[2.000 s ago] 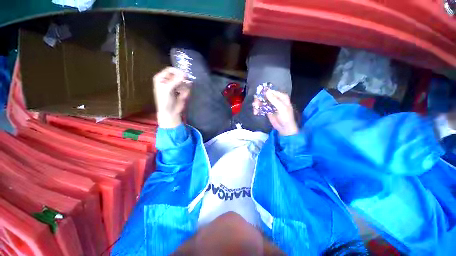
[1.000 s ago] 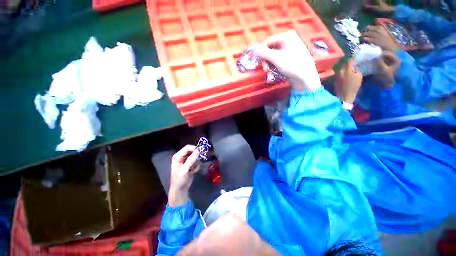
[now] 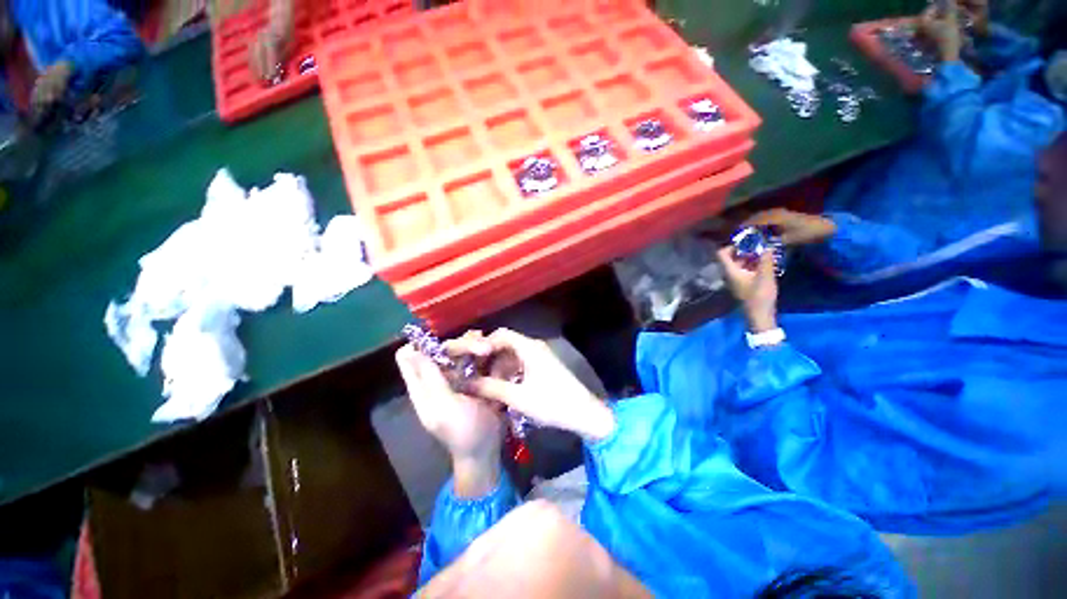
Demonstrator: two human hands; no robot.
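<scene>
My left hand (image 3: 451, 404) and my right hand (image 3: 532, 380) are together above my lap, below the bench edge. My left hand holds a shiny silver-and-dark metal part (image 3: 427, 342) at its fingertips. My right fingers are curled against the left fingers; whether they grip a part too is hidden. The orange-red compartment tray (image 3: 386, 248) lies on top of a stack on the bench. Several shiny parts, one per pocket, sit in its near row toward the right, the leftmost of them (image 3: 538, 174) beside empty pockets.
A heap of crumpled white wipes (image 3: 211, 293) lies on the green bench (image 3: 70, 398), left of the tray. A cardboard box (image 3: 187, 544) is under the bench edge. A neighbour's hands (image 3: 761, 275) hold a shiny part at right. Another tray (image 3: 238, 88) is behind, with a person's hand over it.
My right hand has left the tray and come back beside my left hand. Several parts now show in the tray's near row. The view has shifted, showing more of the bench's far side.
</scene>
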